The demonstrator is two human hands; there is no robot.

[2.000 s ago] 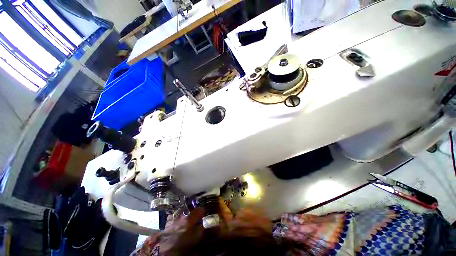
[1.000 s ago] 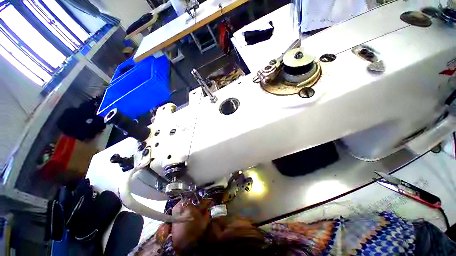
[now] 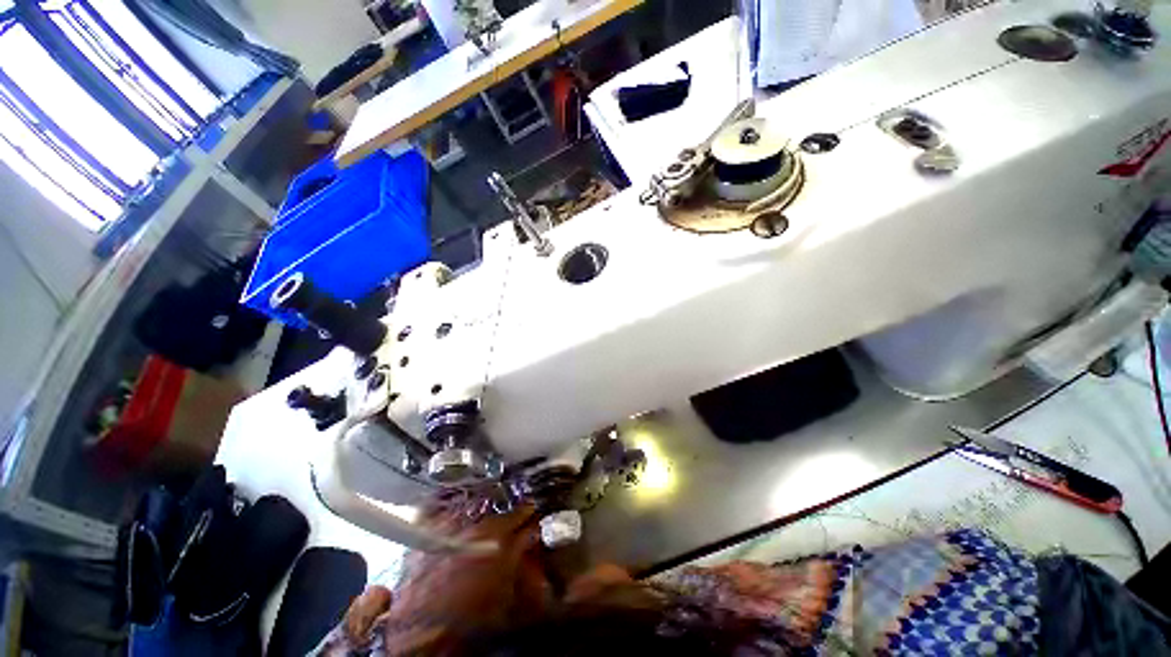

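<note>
My left hand is at the bottom centre, blurred, under the left end of the white sewing machine. My right hand is beside it, partly blurred, below the lamp spot. Both hands are close to the presser foot area, where metal parts hide the fingertips. A dark patch shows between and below the hands; whether it is a black workpiece or shadow I cannot tell. A flat black panel lies left of my hands, with a pile of black pieces with pale edge lines beside it.
Snips with red and black handles lie on the right of the table, near loose threads. A dark flat piece lies under the machine arm. A bobbin winder stands on top. A blue bin and a red box are beyond.
The view has shifted slightly. The hands remain by the presser foot, with their pose changed and blurred. The black panel and pile at the left show more fully than two seconds ago.
</note>
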